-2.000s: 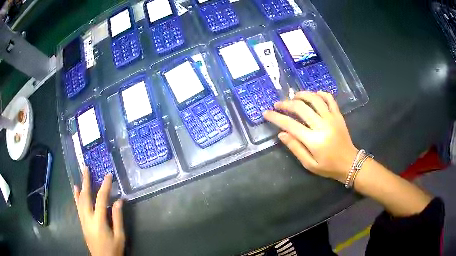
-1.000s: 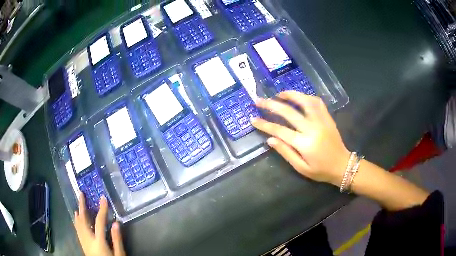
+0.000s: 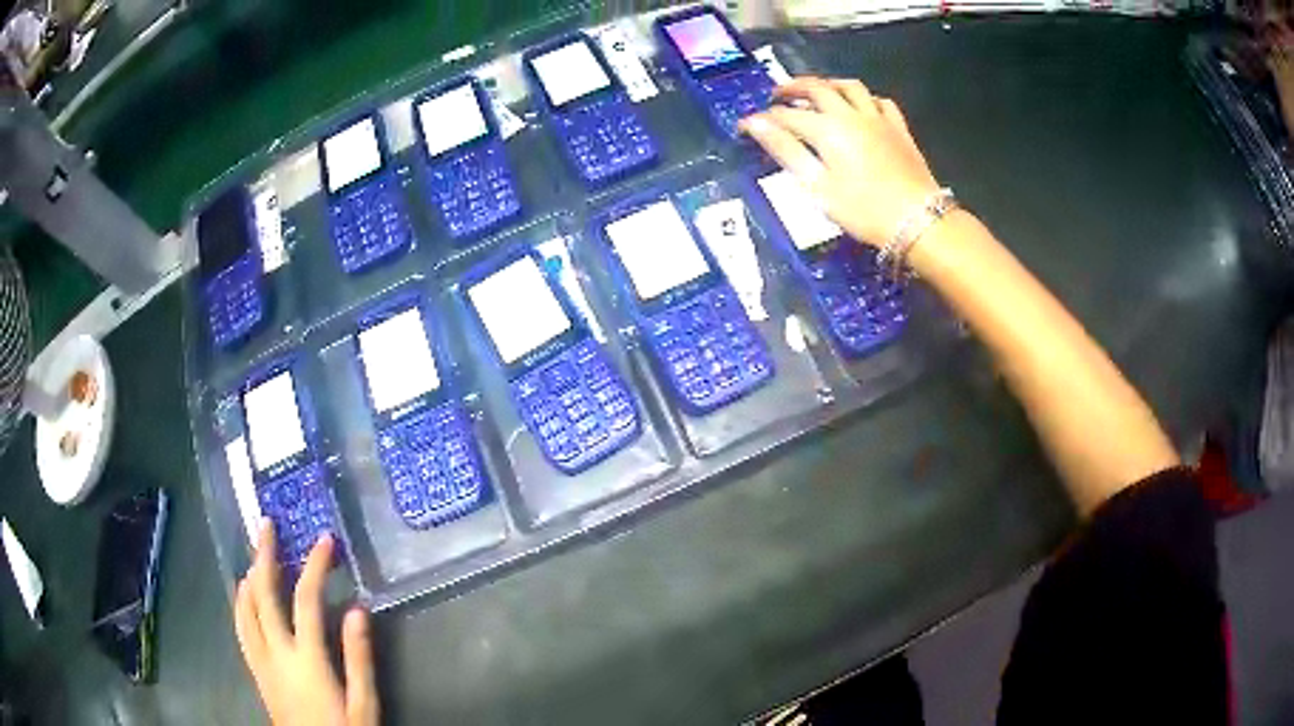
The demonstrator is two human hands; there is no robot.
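Several blue keypad phones lie in two rows in a clear blister tray (image 3: 440, 570). Most screens glow white. The far-left back phone (image 3: 230, 270) has a dark screen, and the back-right phone (image 3: 705, 57) shows a coloured picture. My right hand (image 3: 856, 156) is over the keypad of that back-right phone, holding nothing, and its wrist partly covers the front-right phone (image 3: 852, 291). My left hand (image 3: 301, 631) has spread fingers at the keypad of the front-left phone (image 3: 294, 482). White paper labels (image 3: 734, 255) lie beside some phones.
A dark smartphone (image 3: 128, 574) and a white oval disc (image 3: 74, 426) with brownish spots lie left of the tray. A grey metal post (image 3: 92, 199) stands at upper left. Part of a wire fan cage (image 3: 12, 333) shows at the left edge. The bench (image 3: 681, 567) is dark green.
My right hand has moved from the front-right phone up to the back-right phone. The front-right phone's screen has turned from a picture to white. My left hand stays at the front-left phone.
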